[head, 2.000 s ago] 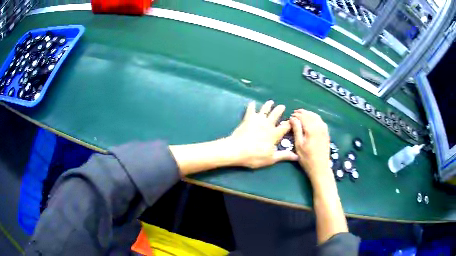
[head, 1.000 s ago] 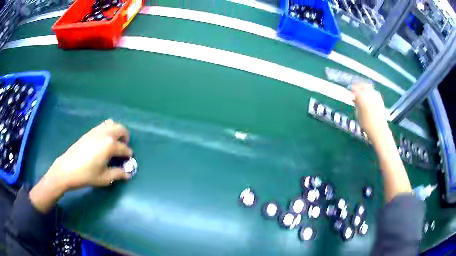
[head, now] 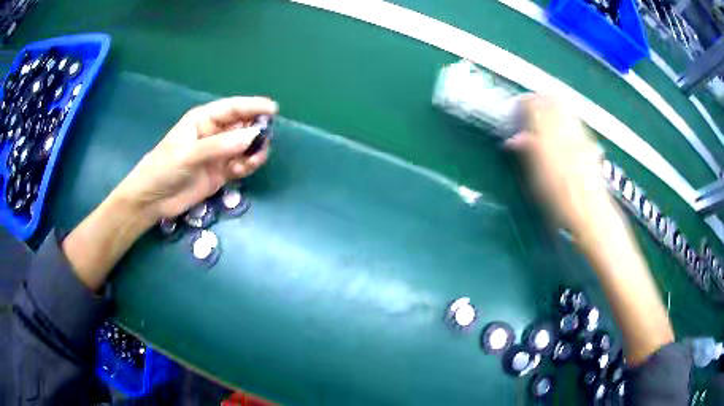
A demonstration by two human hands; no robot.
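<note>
My left hand [head: 202,151] is over the left part of the bench and pinches a black round part [head: 259,136] between thumb and fingers. Several loose round parts [head: 205,245] lie just below it. My right hand [head: 548,151] is motion-blurred at upper right and holds one end of a pale fixture strip [head: 476,93], also blurred; whether the strip holds parts cannot be told. A pile of loose round parts [head: 541,338] lies at lower right. Filled strips [head: 651,214] run end to end behind my right forearm.
A large blue tray [head: 59,179] heaped with round parts stands at left. A small blue bin [head: 601,36] is at the far right side. A lower blue bin [head: 141,374] is below the bench edge. A translucent bottle [head: 703,351] lies at the right edge.
My right hand has moved back from the strips with a pale strip in it. My left hand has lifted a part, and loose parts now show below it. The view has shifted; the red-orange bin is gone from the far side.
</note>
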